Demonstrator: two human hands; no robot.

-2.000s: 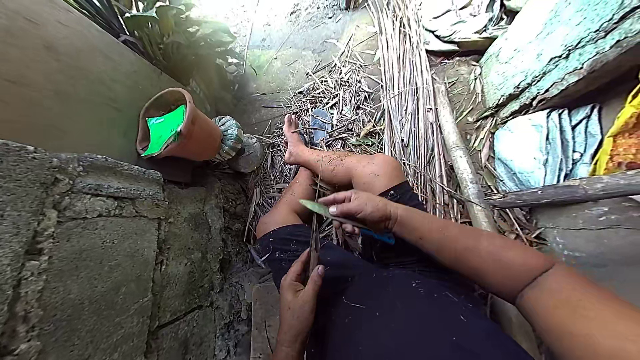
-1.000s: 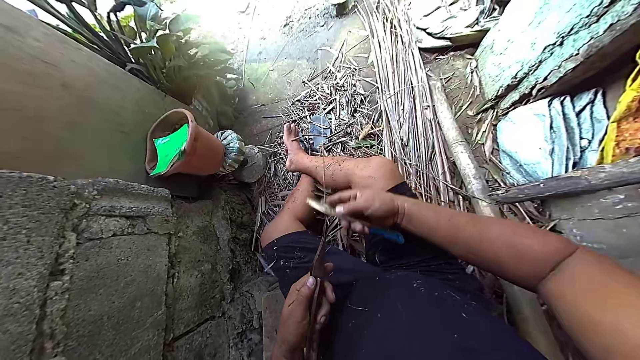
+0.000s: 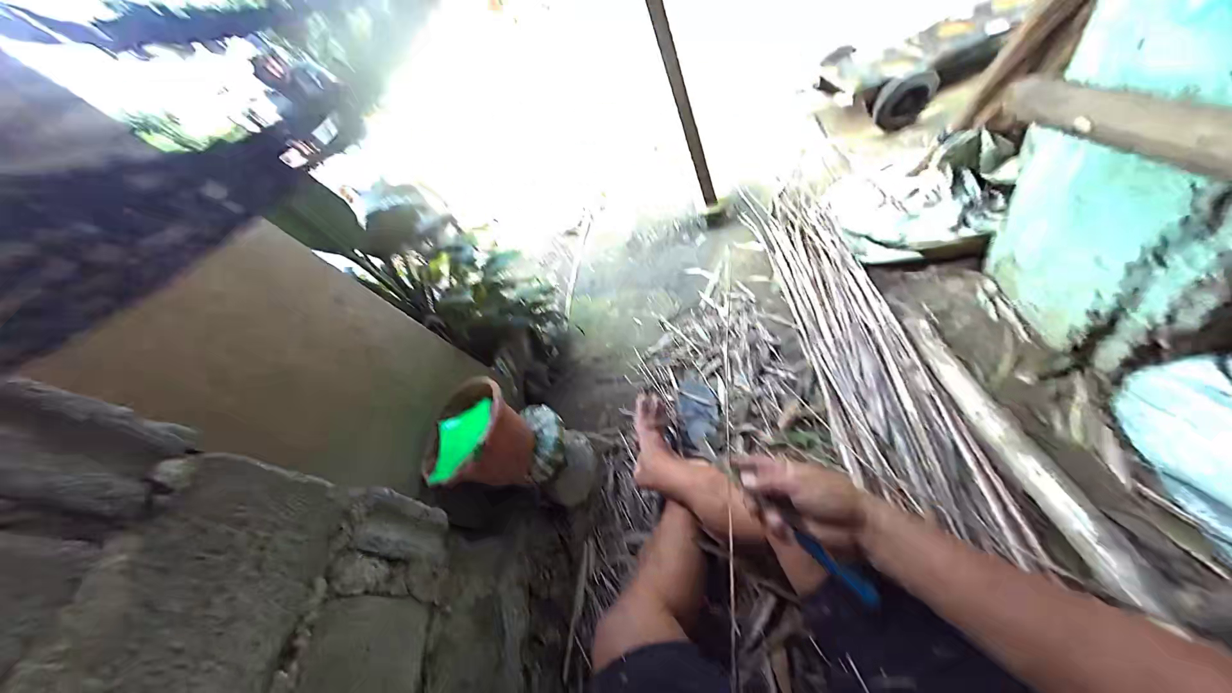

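My right hand (image 3: 804,500) is closed around a knife with a blue handle (image 3: 835,568), over my crossed lower legs. Its blade is blurred and mostly hidden by the fingers. A long thin stalk (image 3: 731,577) stands nearly vertical in the view and passes close by the fingertips of that hand; whether they touch it cannot be told. My left hand is out of the picture. Around my bare feet lie many dry strips and shavings (image 3: 717,332). A long bundle of thin dry stalks (image 3: 857,346) lies on the ground to the right of my legs.
A wooden pole (image 3: 1030,462) lies right of the bundle. At the left are a rough concrete block wall (image 3: 221,558) and a terracotta pot (image 3: 505,445) with something bright green in its mouth. Leafy plants (image 3: 481,289) grow beyond. A wheel (image 3: 905,99) shows far off at the upper right.
The view has tilted up. My left hand, holding a dark strip on my lap before, is no longer in view. My right hand still holds the blue-handled knife.
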